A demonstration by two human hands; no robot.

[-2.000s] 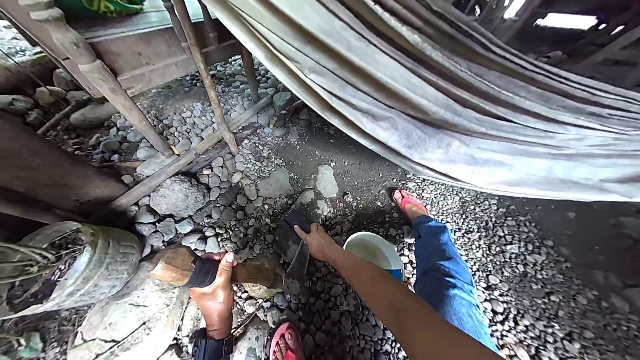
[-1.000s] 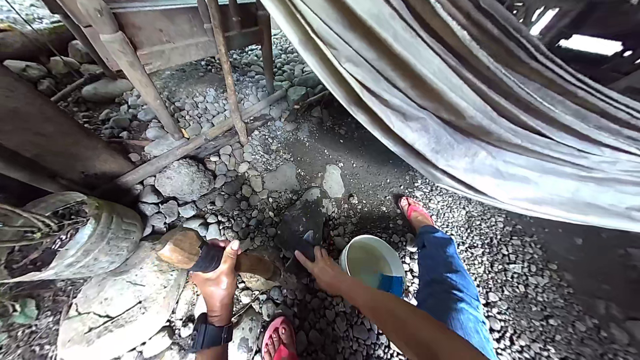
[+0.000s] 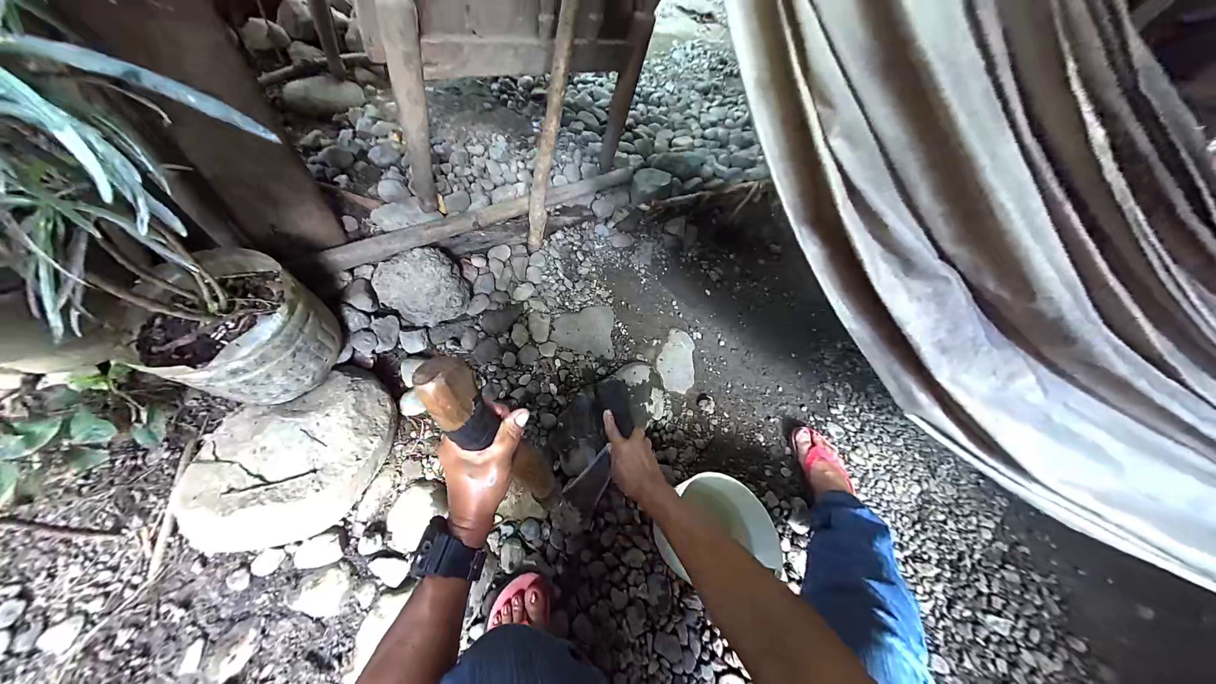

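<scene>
My left hand grips a thick wooden tool handle around its black wrapping, with the handle's wider end pointing up and left. My right hand, right of it, holds a dark rectangular block in its fingers. A grey metal blade shows between the two hands, close to the right fingers; its join to the wooden handle cannot be made out. Beside my right forearm stands a whitish bucket, partly hidden by the arm.
A potted plant stands on a large cracked stone at the left. Pale hanging fabric fills the upper right. Wooden poles and legs rise ahead. Pebbles and larger stones cover much of the ground around my sandaled feet.
My right hand, low on the dark blade area a second ago, now shows the dark block upright in its fingers. My left hand keeps its grip. The view has turned left.
</scene>
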